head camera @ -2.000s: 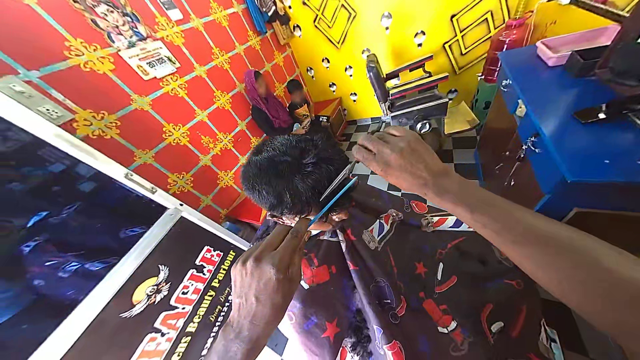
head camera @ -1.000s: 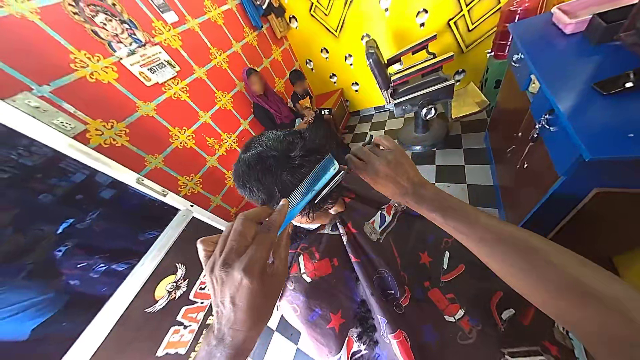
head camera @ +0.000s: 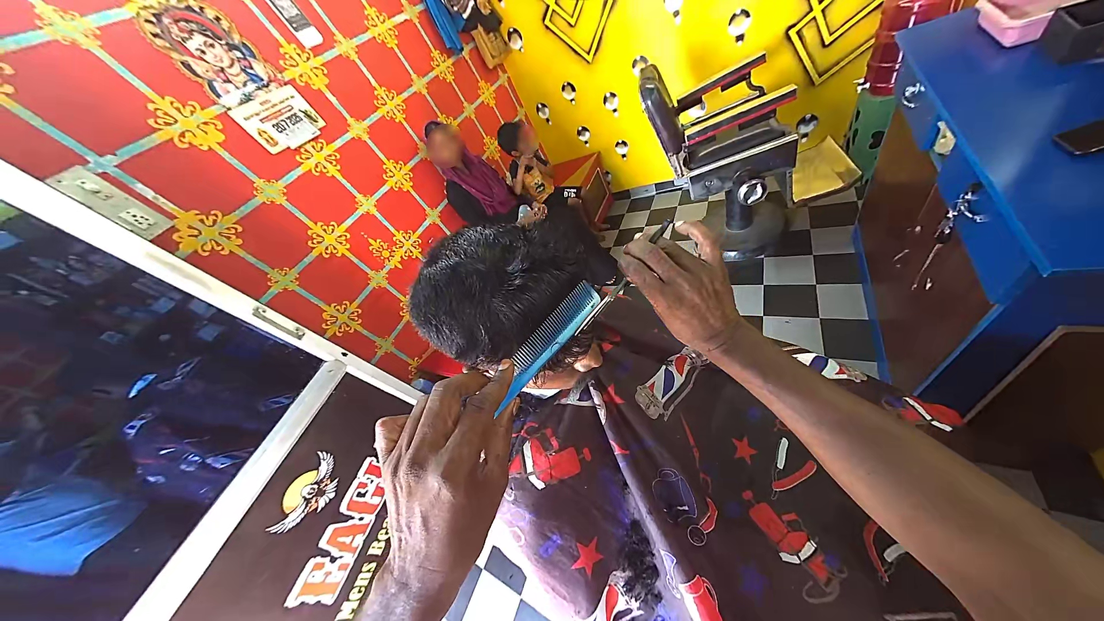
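My left hand (head camera: 448, 474) grips the handle end of a blue comb (head camera: 556, 335), which lies slanted against the side of a seated person's dark hair (head camera: 492, 289). My right hand (head camera: 681, 285) holds a pair of scissors (head camera: 608, 302), their blades along the comb's far edge. Whether the blades are parted I cannot tell. A dark barber cape (head camera: 638, 483) printed with red chairs, razors and stars covers the person's body. Cut hair (head camera: 636, 561) lies on its lower part.
A barber chair (head camera: 733, 147) stands on the checkered floor ahead. Two people sit by the red patterned wall. At right is a blue cabinet (head camera: 1009, 147) with a phone (head camera: 1082, 138) on top. A glass door or partition with a white frame (head camera: 250, 483) stands at left.
Since two seconds ago the comb has turned its broad, toothed side into view against the hair. My right hand has shifted a little away from the head since one second ago.
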